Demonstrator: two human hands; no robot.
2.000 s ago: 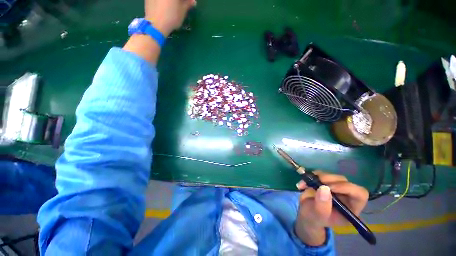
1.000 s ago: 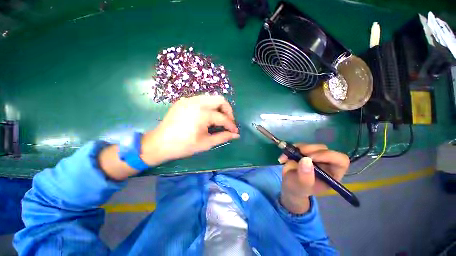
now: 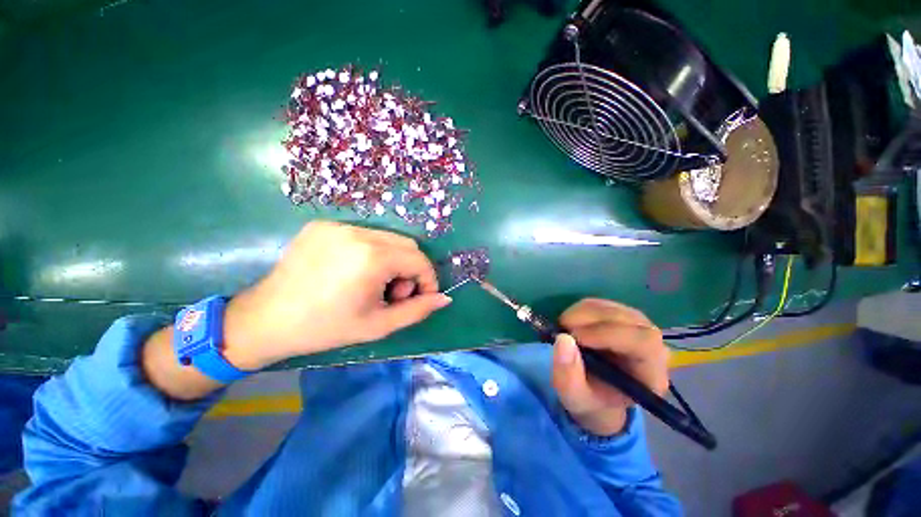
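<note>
My right hand [image 3: 611, 366] holds a black soldering iron [image 3: 631, 389] like a pen, its metal tip pointing up-left. The tip is at the lower edge of a small dark piece [image 3: 469, 265] on the green mat. My left hand [image 3: 348, 288], with a blue wrist strap, pinches a thin silvery wire [image 3: 459, 287], possibly solder, between thumb and finger. The wire's end is by the iron tip; whether they touch is too small to tell. A loose pile of tiny whitish discs with reddish leads [image 3: 376, 151] lies above my left hand.
A black fan with a round wire guard [image 3: 604, 121] stands right of the pile. Beside it are a brown tub with silvery filling [image 3: 752, 172], a black unit with a yellow label [image 3: 875, 228], and a pale stick [image 3: 779, 63]. Cables and a green-yellow wire [image 3: 773, 313] hang below.
My left hand has come down from the top of the bench and now pinches the wire near the small piece. The iron tip has moved left to the piece. The view has shifted.
</note>
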